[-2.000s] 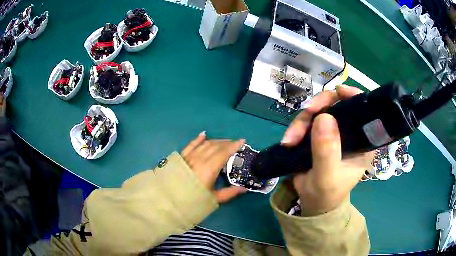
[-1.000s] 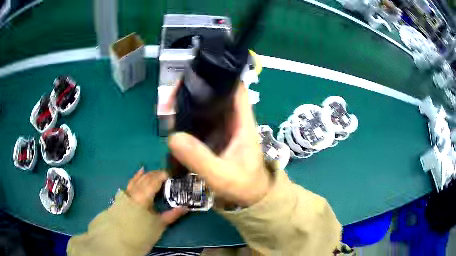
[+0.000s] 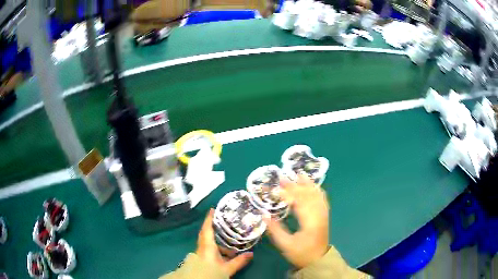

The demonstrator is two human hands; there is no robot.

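Note:
My left hand [image 3: 221, 253] holds the side of a stack of white housings with boards on top [image 3: 239, 215]. My right hand [image 3: 306, 220] is beside a second group of finished units [image 3: 267, 186], its fingers spread at the near right edge; whether it grips one is unclear. Another finished unit [image 3: 303, 163] sits behind, at the right. The black electric screwdriver [image 3: 134, 158] hangs upright by its cord in front of the screw feeder [image 3: 166, 188], out of my hands.
Unfinished units with red wires [image 3: 57, 256] stand at the far left. A small carton [image 3: 97, 177] is left of the feeder. A yellow ring [image 3: 215, 140] and white parts [image 3: 202, 171] lie right of it. White plastic parts [image 3: 458, 125] lie at the far right. A grey post [image 3: 54, 103] rises behind.
My right hand has let go of the screwdriver, which now hangs. Both hands have moved to the finished units at the right. The view has turned right and up.

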